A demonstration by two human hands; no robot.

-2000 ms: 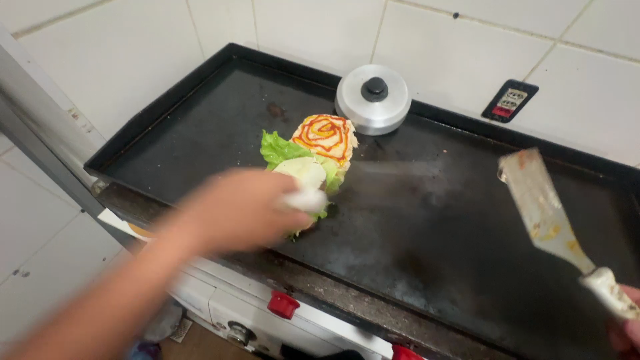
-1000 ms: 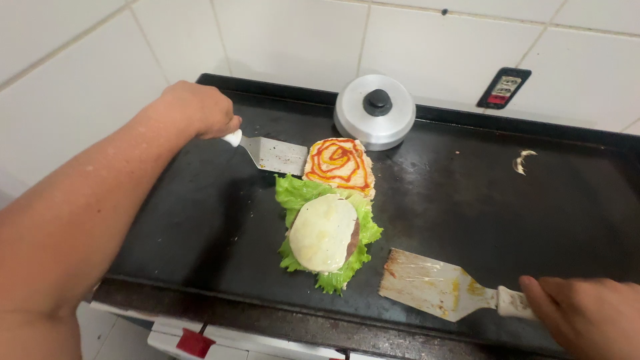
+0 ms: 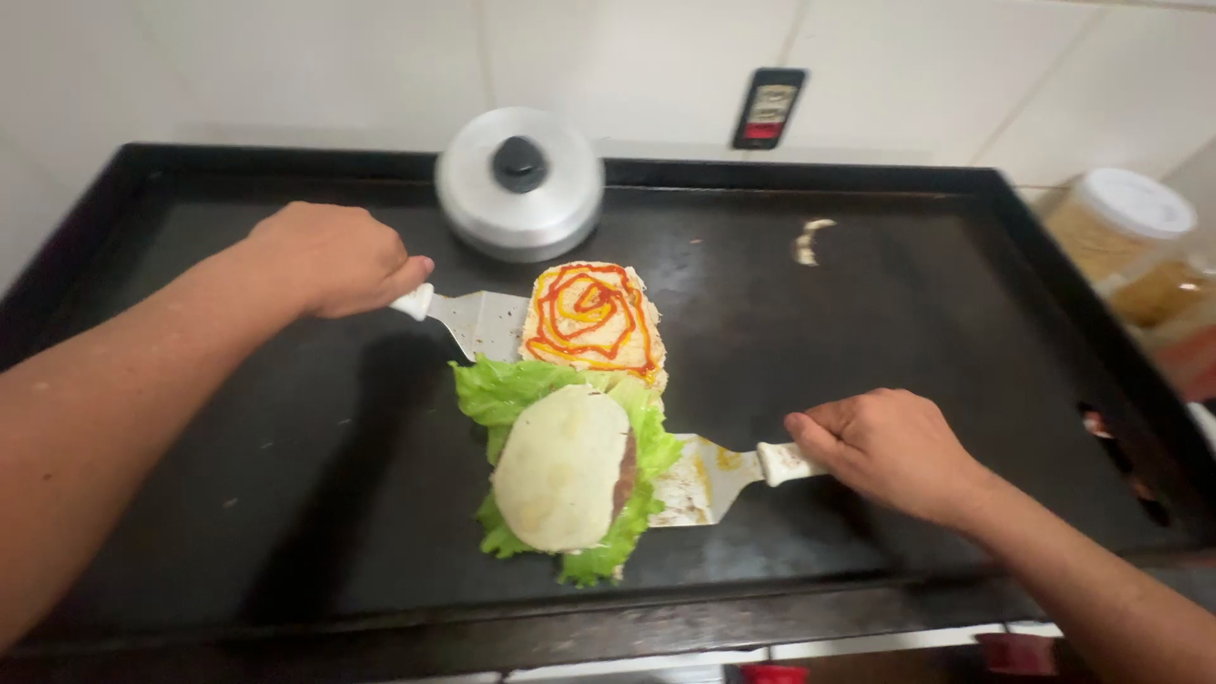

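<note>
My left hand (image 3: 332, 258) grips the white handle of a metal spatula (image 3: 489, 323), whose blade meets the left edge of a bread slice (image 3: 594, 318) streaked with red and yellow sauce. Below that slice lie lettuce leaves (image 3: 513, 385), topped by a patty (image 3: 624, 475) mostly covered with a round of pale cheese (image 3: 560, 470). My right hand (image 3: 883, 456) holds a second metal spatula (image 3: 693, 480) by its white handle. Its stained blade reaches in at the right side of the lettuce, and its front end is hidden beneath the leaves. All the food rests on a black griddle (image 3: 902, 313).
An aluminium lid with a black knob (image 3: 520, 185) stands behind the bread. A small pale scrap (image 3: 812, 240) lies at the back right. Raised rims edge the griddle, which has a slot at its right end. Beyond it is a white-lidded container (image 3: 1121, 223). An outlet (image 3: 769, 109) is on the tiled wall.
The right spatula has moved left, from apart to partly under the lettuce. My left hand, blurred over the food two seconds ago, now holds a spatula at the bread, as it did one second ago.
</note>
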